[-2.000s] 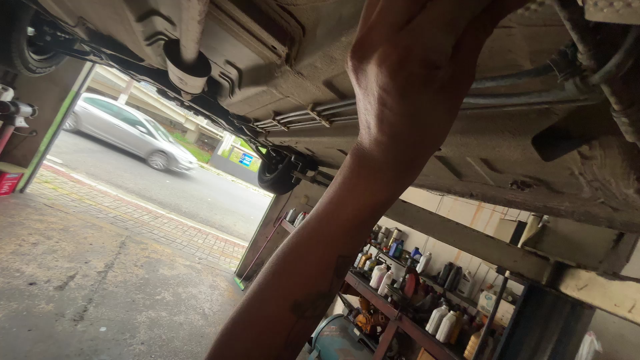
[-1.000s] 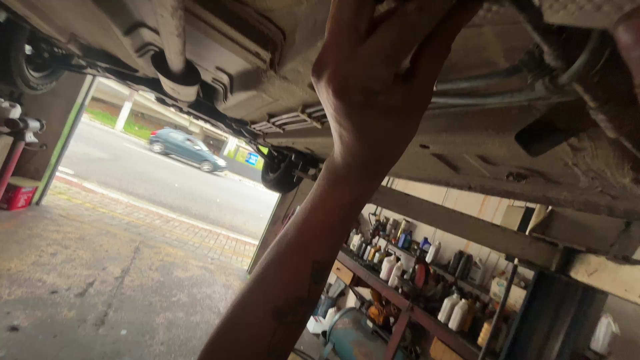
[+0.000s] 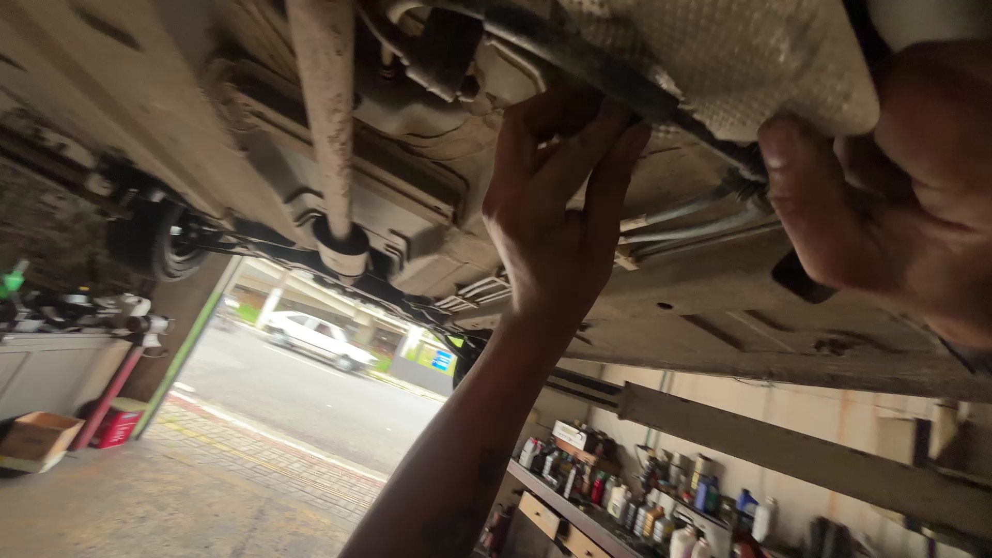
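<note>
I look up at the underside of a raised car. My left hand (image 3: 554, 209) reaches up in the middle, its fingers bent beside a dark hose or rod (image 3: 589, 70); the fingertips are partly hidden, and a grip is not plain. At the right edge my right hand (image 3: 891, 201) is close to the camera, its thumb beside the lower end of that dark part and the corner of a dimpled metal heat shield (image 3: 752, 62). What its fingers touch is hidden. Thin metal lines (image 3: 690, 221) run behind the hands. An exhaust pipe (image 3: 325, 108) hangs to the left.
A lift arm (image 3: 775, 442) crosses the lower right, before shelves (image 3: 566, 504) of bottles. A car wheel (image 3: 159, 240) hangs at left, above a workbench (image 3: 54, 380). A cardboard box (image 3: 39, 438) and a red container (image 3: 120, 422) stand on the floor by the open doorway.
My right hand has come well into view at the right; one second ago only a sliver showed at the edge. The view has shifted, showing more of the left side and the heat shield.
</note>
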